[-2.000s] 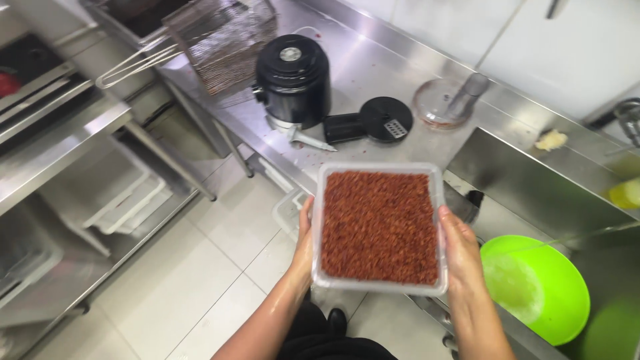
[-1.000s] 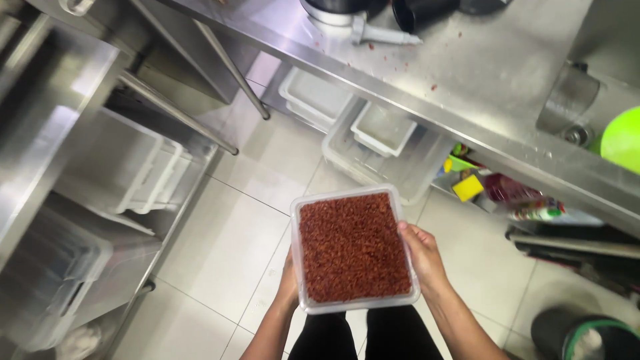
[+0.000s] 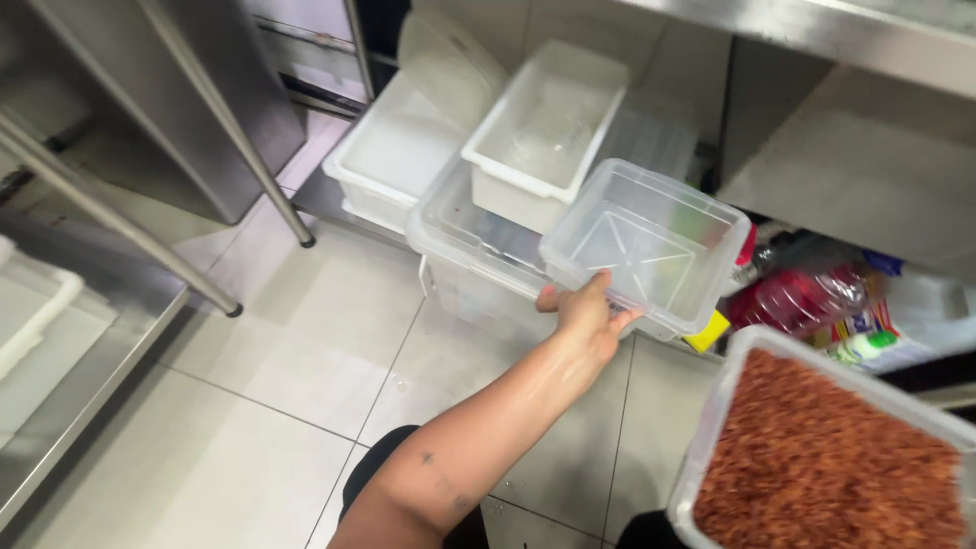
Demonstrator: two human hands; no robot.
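My left hand [image 3: 587,316] grips the near rim of an empty clear plastic container [image 3: 648,244], which is tilted over the right end of a large lidded plastic bin. At the lower right is a translucent square tub [image 3: 713,435] filled with reddish-brown crumbly or shredded food [image 3: 823,465]. My right hand is out of the frame, so its hold on the tub cannot be seen. Left of the clear container, a white rectangular tub [image 3: 526,179] rests on the large bin [image 3: 488,290].
A low steel shelf [image 3: 328,202] holds another white tub [image 3: 374,194]. Bottles, one with pink-red liquid [image 3: 808,297], and a yellow item [image 3: 709,332] lie at the right. Steel table legs [image 3: 229,122] stand on the left; a steel counter edge [image 3: 839,34] runs above.
My left hand has left the filled tub and now grips the clear container. The filled tub has moved to the right. The view has swung down toward the low shelf.
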